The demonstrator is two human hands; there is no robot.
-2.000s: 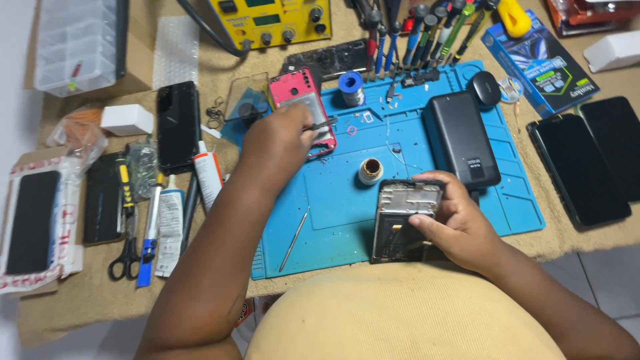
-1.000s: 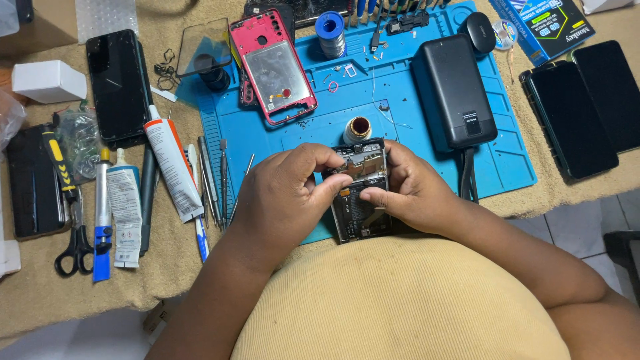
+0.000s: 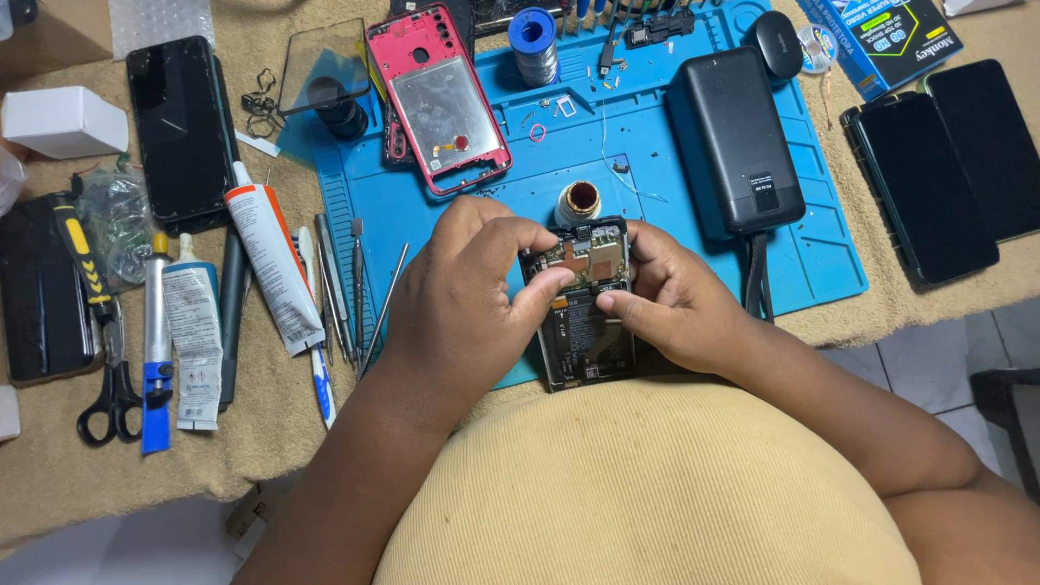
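Note:
An opened smartphone point(image 3: 589, 333), its circuit board and black battery bared, is held upright near my belly at the front of the blue repair mat point(image 3: 439, 268). My right hand point(image 3: 678, 305) grips its right edge, the thumb lying at the top of the battery. My left hand point(image 3: 475, 284) is at the upper left of the phone, thumb and index finger on or just over the circuit board; whether a small part is pinched between them I cannot tell. Just beyond the phone stands a small round container point(image 3: 578, 203) with a dark inside. A red phone frame point(image 3: 439, 97) lies farther back.
A black power bank point(image 3: 735, 146) and a solder spool point(image 3: 534, 49) stand on the mat. Left are tweezers point(image 3: 333, 284), glue tubes point(image 3: 272, 260), a desoldering pump point(image 3: 157, 349), scissors point(image 3: 114, 398) and a dark phone point(image 3: 180, 130). Two more phones point(image 3: 918, 187) lie right.
My left hand has moved from the red phone frame to the opened phone. The red frame now lies turned and more exposed. The view has shifted closer.

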